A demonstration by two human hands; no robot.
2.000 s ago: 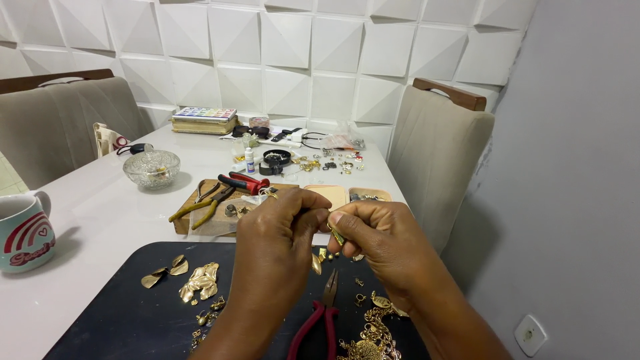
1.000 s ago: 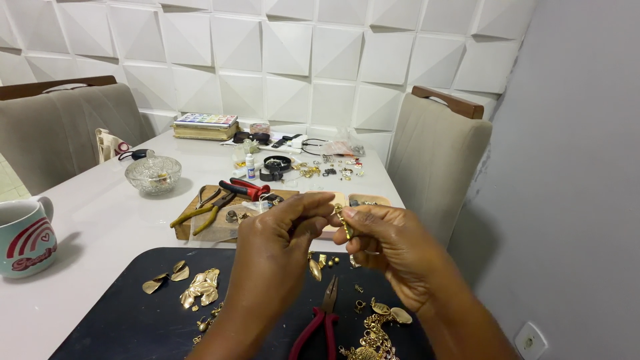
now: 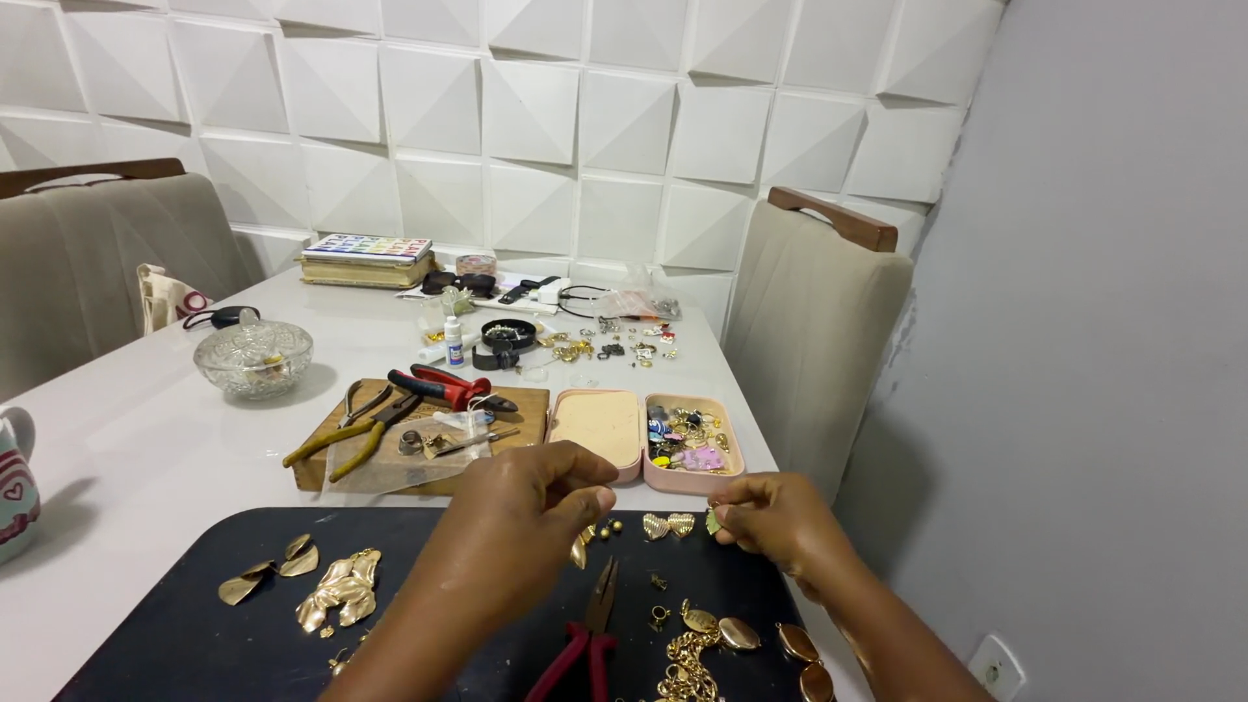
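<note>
My left hand [image 3: 531, 517] hovers over the black mat [image 3: 234, 556], thumb and index finger apart at their tips; nothing shows between them. My right hand [image 3: 775, 517] pinches a small gold-green leaf-shaped piece [image 3: 714, 522] at the mat's back right. Just left of it lies a pair of ribbed gold pieces [image 3: 668, 526]. Needle-nose pliers with red handles [image 3: 585, 643] rest on the mat between my forearms. A gold chain [image 3: 687, 668] with oval pieces is at the lower right. Crumpled gold leaf-like pieces [image 3: 341, 590] lie to the left.
Behind the mat stand a wooden board [image 3: 531, 414] bearing yellow-handled pliers [image 3: 361, 439] and red-handled pliers [image 3: 448, 387], and an open pink case [image 3: 692, 481] of small trinkets. A glass bowl [image 3: 253, 366], a mug [image 3: 15, 487], books [image 3: 361, 268] and a small bottle [image 3: 453, 341] stand around.
My hands, close together over the mat earlier, have moved apart. The right one has come down to the right, near the case. The pink case is now more fully in sight.
</note>
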